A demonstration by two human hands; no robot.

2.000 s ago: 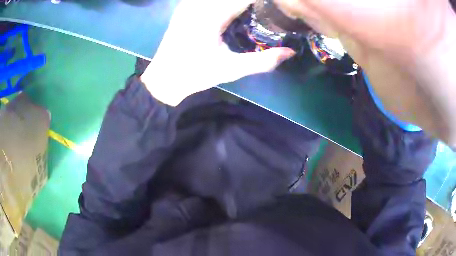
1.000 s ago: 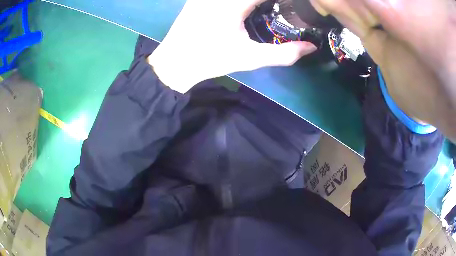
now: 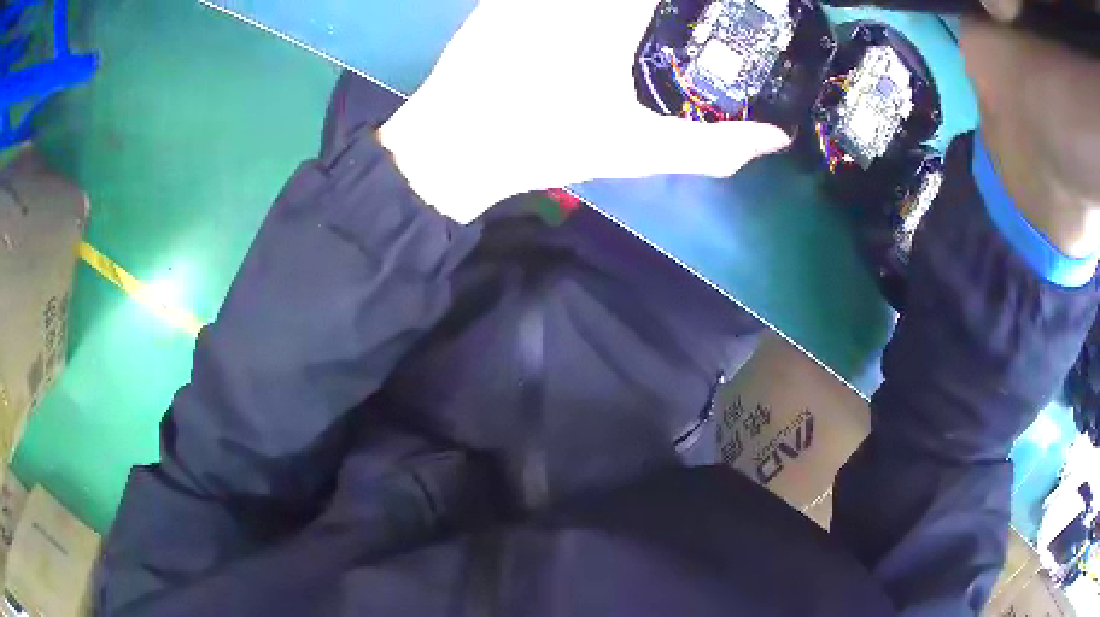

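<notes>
A round black housing (image 3: 806, 51) with a pale circuit board (image 3: 738, 46) and thin coloured wires lies on the green bench (image 3: 724, 229) at the top. My left hand (image 3: 567, 109), overexposed, is around its left side, with the thumb along its lower edge. A second black housing with a board (image 3: 871, 106) sits to its right, and a third (image 3: 919, 205) is partly hidden by my right sleeve. My right hand (image 3: 1049, 109) is at the top right, cut off by the edge; a dark bar-like thing crosses above it. Its fingers are not clearly seen.
The bench's front edge runs diagonally below my hands. Cardboard boxes (image 3: 784, 422) stand under the bench and at the lower left. A blue stool (image 3: 48, 78) is at the upper left on the green floor (image 3: 181, 157). White parts (image 3: 1074, 518) show at the right edge.
My right hand has moved right and up, away from the housings, uncovering their boards. My left hand stays at the first housing, which appears slightly farther right in view.
</notes>
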